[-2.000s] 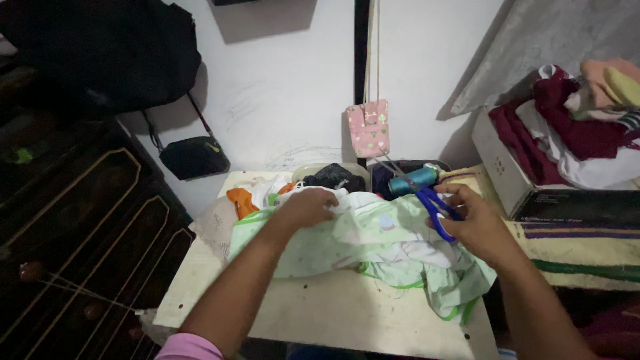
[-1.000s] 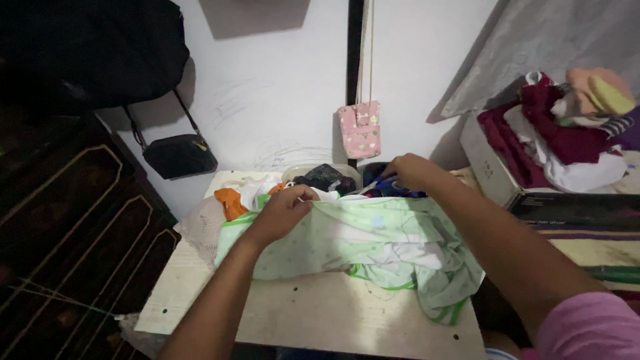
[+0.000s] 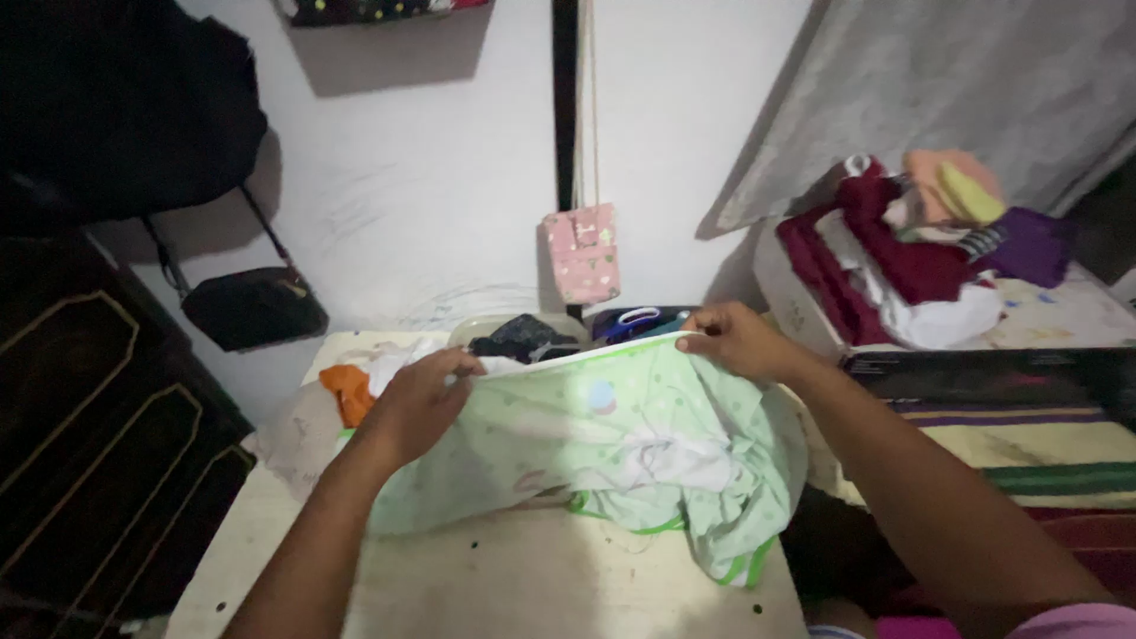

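A pale green dotted cloth point(image 3: 550, 444) with bright green edging lies bunched over the front of a light wooden board tabletop point(image 3: 497, 577). My left hand point(image 3: 430, 399) pinches its upper edge toward the left. With thumb and fingertips, my right hand point(image 3: 732, 342) grips the same edge at the right, so a white and green border is stretched between the two hands. Behind the cloth, blue-handled scissors point(image 3: 635, 321) rest in a dark container. Beside them a pale container point(image 3: 461, 330) holds dark cloth point(image 3: 524, 337).
An orange cloth point(image 3: 348, 395) and a whitish bundle point(image 3: 297, 435) lie at the left. A pink pouch point(image 3: 583, 253) and a black handbag point(image 3: 255, 308) hang at the wall. Folded clothes point(image 3: 914, 257) are piled on a box point(image 3: 812, 311) at the right. Dark furniture point(image 3: 98, 426) stands left.
Two seconds ago my right hand held the scissors; one second ago it was at the dark container, and now the scissors lie there. My right hand has since taken hold of the cloth's edge.
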